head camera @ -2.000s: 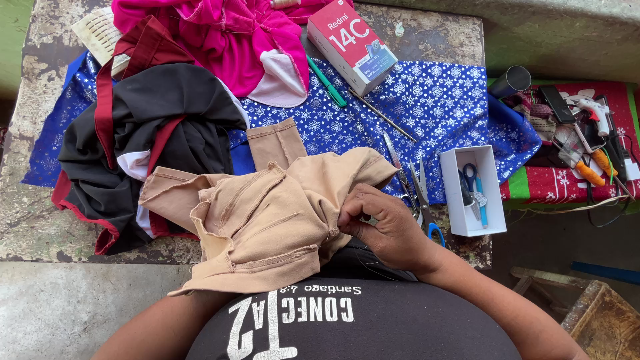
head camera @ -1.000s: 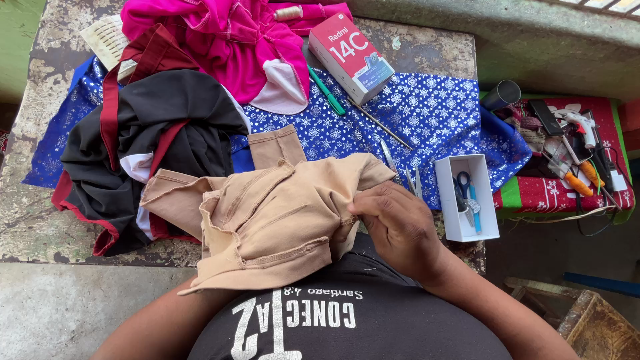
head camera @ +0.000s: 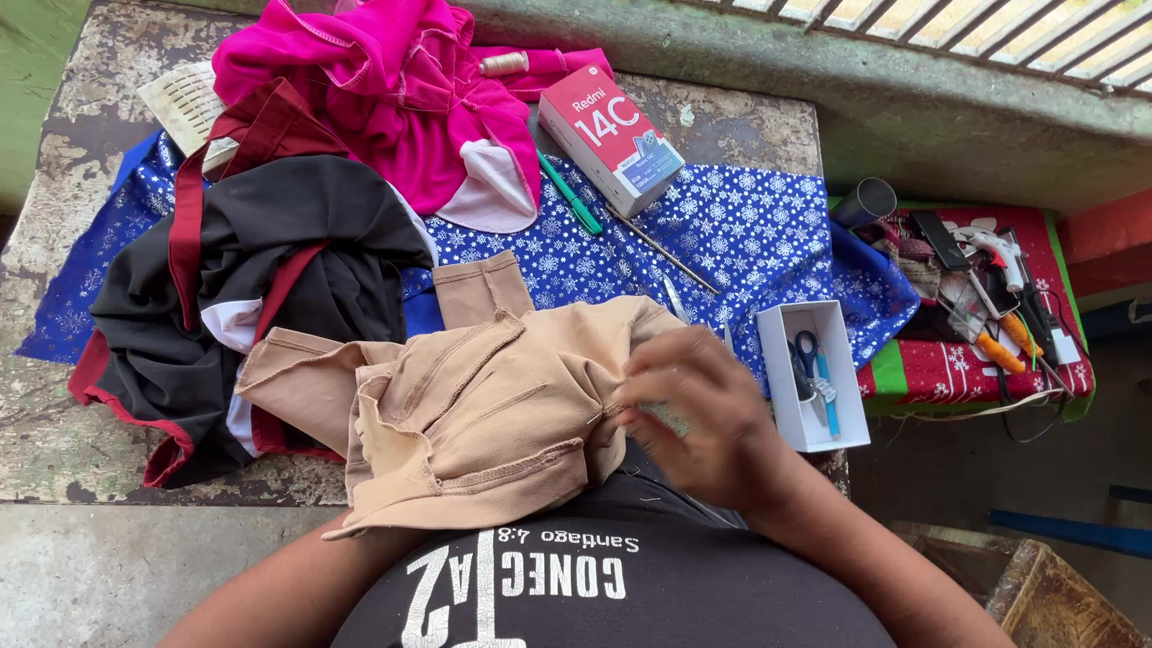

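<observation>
A beige garment (head camera: pixel 504 405) with overlocked seams lies bunched over my lap and the table's near edge. My right hand (head camera: pixel 702 414) is at the garment's right side, thumb and fingertips close together by a gathered spot of the cloth. A thin, light sliver like a needle or pin (head camera: pixel 594 419) shows at that spot; whether my fingers pinch it or the cloth is blurred. My left hand is hidden beneath the garment, and only the forearm shows. Scissors (head camera: pixel 675 299) lie partly covered behind my right hand.
Black and maroon clothing (head camera: pixel 297 243) lies left, magenta fabric (head camera: pixel 405 99) behind. On the blue snowflake cloth (head camera: pixel 756 225) are a phone box (head camera: pixel 612 135), a green pen (head camera: pixel 570 193) and a metal rod (head camera: pixel 661 247). A white box (head camera: pixel 769 378) holds small scissors. Tools (head camera: pixel 999 306) lie on a red cloth.
My right hand has changed its pose at the garment's right side, and its fingers now reach leftward over the cloth. The scissors are more covered than two seconds ago.
</observation>
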